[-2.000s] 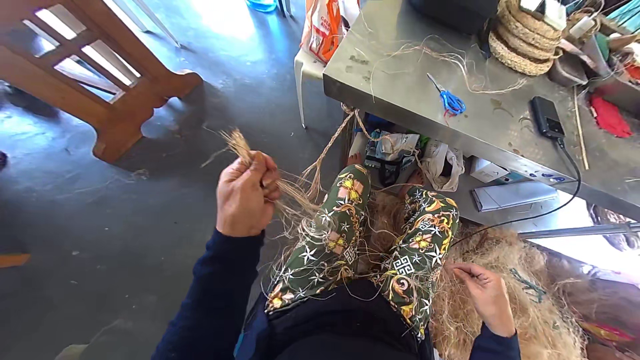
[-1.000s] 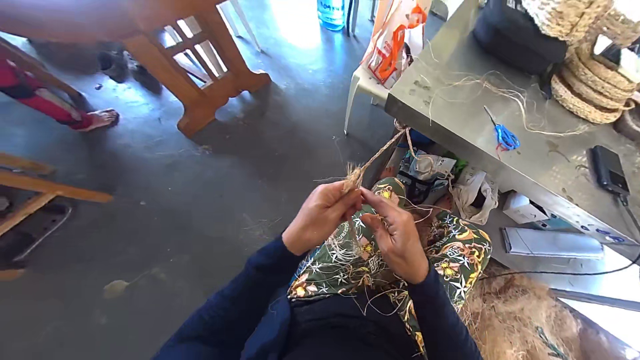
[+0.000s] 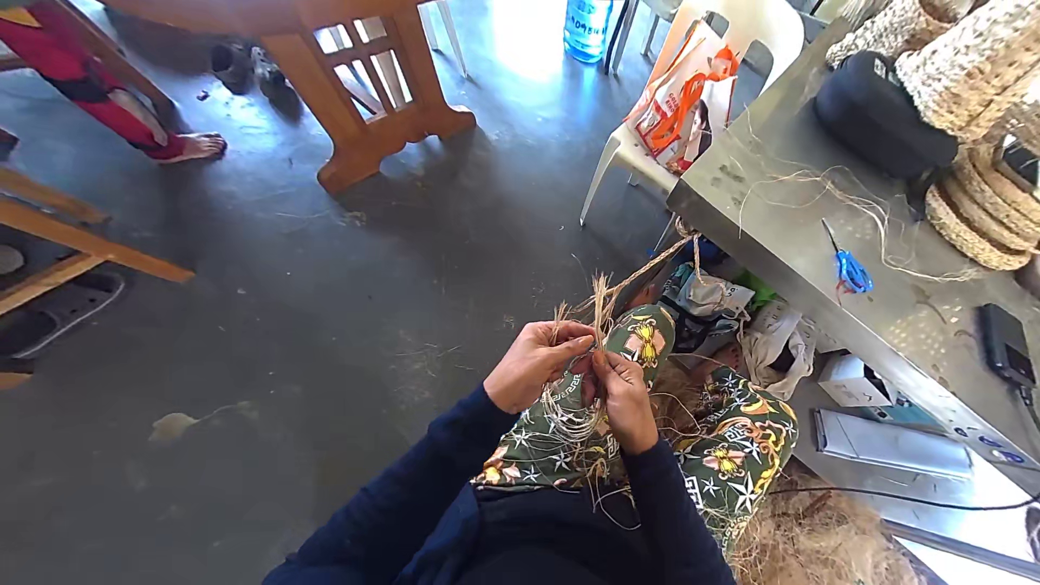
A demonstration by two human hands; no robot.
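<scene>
Over my lap, my left hand (image 3: 540, 361) pinches a small bunch of tan plant fibre whose frayed ends stick up past the fingers. Close against it on the right, my right hand (image 3: 624, 396) holds another part of the fibre bundle (image 3: 601, 309). Loose strands loop down below both hands onto the patterned trousers (image 3: 725, 463). A twisted fibre cord (image 3: 650, 264) runs from near the hands up to the corner of the metal table, where it is tied. Exactly how the strands cross between my fingers is hidden.
On the metal table (image 3: 764, 244) lie blue-handled scissors (image 3: 853, 270), loose fibres, a black case (image 3: 884, 114), woven coils (image 3: 975, 215) and a black device (image 3: 1007, 345). A heap of raw fibre (image 3: 821, 536) sits at lower right. A chair holds a bag (image 3: 686, 101). Another person's foot (image 3: 199, 147) shows at upper left.
Two seconds ago my hands were far apart, the left with the fibre bunch and the right above the fibre heap. They are now together at the bundle, which shows two separate tufts. The view has shifted left.
</scene>
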